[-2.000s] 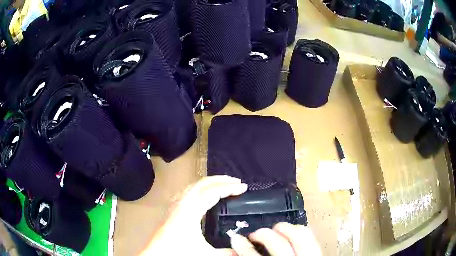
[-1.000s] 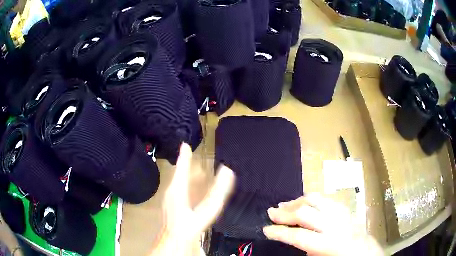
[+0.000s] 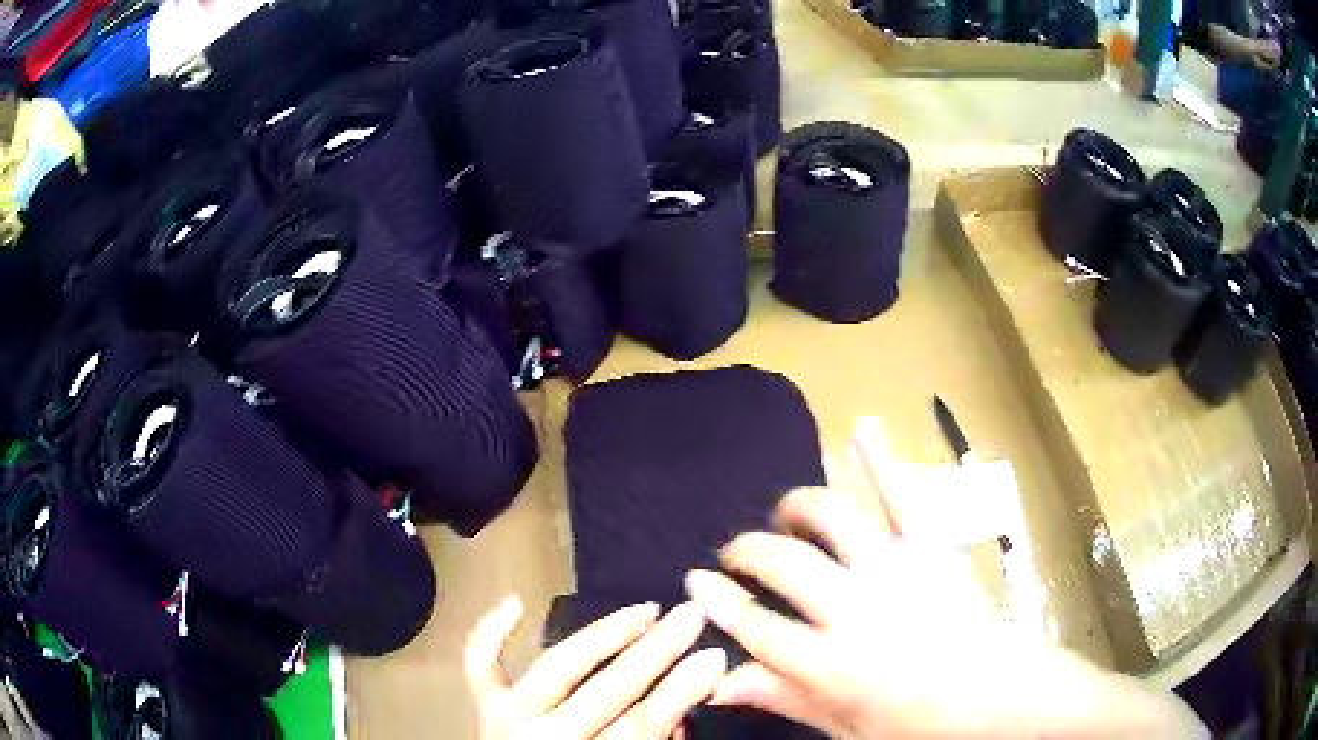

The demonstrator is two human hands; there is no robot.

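A dark ribbed mesh fabric panel [image 3: 694,455] lies flat in front of me. Its near end runs up over a housing [image 3: 578,619] at the bottom of the picture, mostly hidden by my hands and the cloth. My left hand [image 3: 600,680] lies over the left of this cloth-covered housing, fingers together and thumb apart to the left. My right hand [image 3: 867,614] presses its fingertips on the cloth at the right and middle, close to my left fingertips, thumb hidden or unclear. The housing's near side is cut off by the picture's edge.
Wrapped housings [image 3: 376,362] are piled at the left, partly on a green sheet [image 3: 304,701]. One wrapped housing [image 3: 838,231] stands behind the panel. At right are a black pen [image 3: 950,429], a whitish slip [image 3: 990,499] and a cardboard tray [image 3: 1142,477] with several black housings [image 3: 1149,289].
The housing, bare and with its recess showing two seconds ago, is now covered by cloth. My left hand, raised and blurred one second ago, is down on it. The view has shifted slightly.
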